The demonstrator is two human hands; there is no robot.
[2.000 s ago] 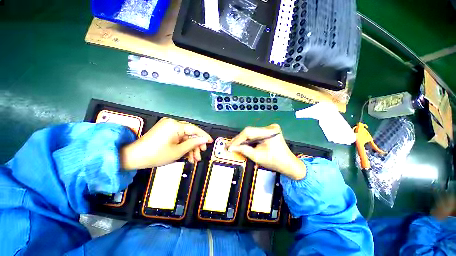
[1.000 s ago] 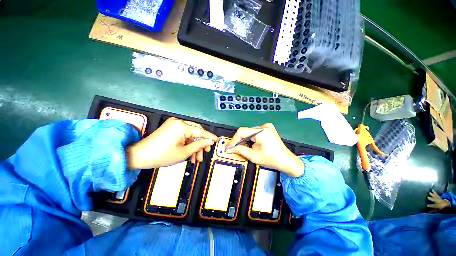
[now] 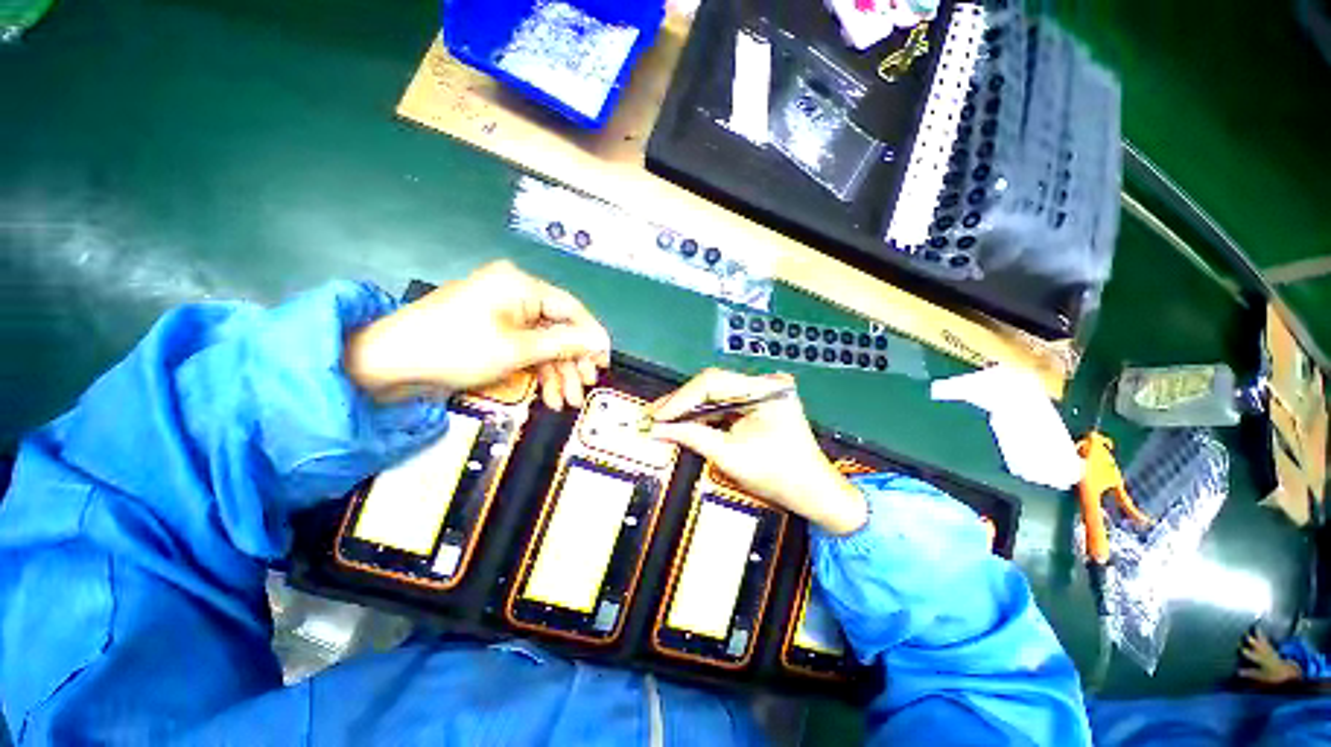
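Note:
A phone housing [image 3: 580, 549] with an orange rim and a white rectangle lies in the black phone tray [image 3: 499, 572]. My right hand [image 3: 747, 438] holds thin dark tweezers [image 3: 730, 404] like a pen, the tip close to the camera end of this housing. My left hand [image 3: 489, 339] is above the tray, left of that end, thumb and fingertips pinched together; whether a small part is between them cannot be told. More phone housings [image 3: 714, 578] lie on both sides. A carrier strip with two rows of black dots [image 3: 803, 342] lies behind my right hand.
Behind lie a partly emptied strip [image 3: 638, 251], a blue parts bin [image 3: 553, 56], a black supply tray [image 3: 730, 164] and grey carrier sheets [image 3: 1022, 161]. At right are a white cloth [image 3: 1022, 420], orange air gun [image 3: 1105, 493], bagged strips [image 3: 1168, 528], a bottle [image 3: 1177, 394] and another person's hand [image 3: 1267, 657].
The view has turned and shifted, so the bench items sit further right and lower. My left hand has moved away from the camera end of the housing; my right hand stays there with the tweezers.

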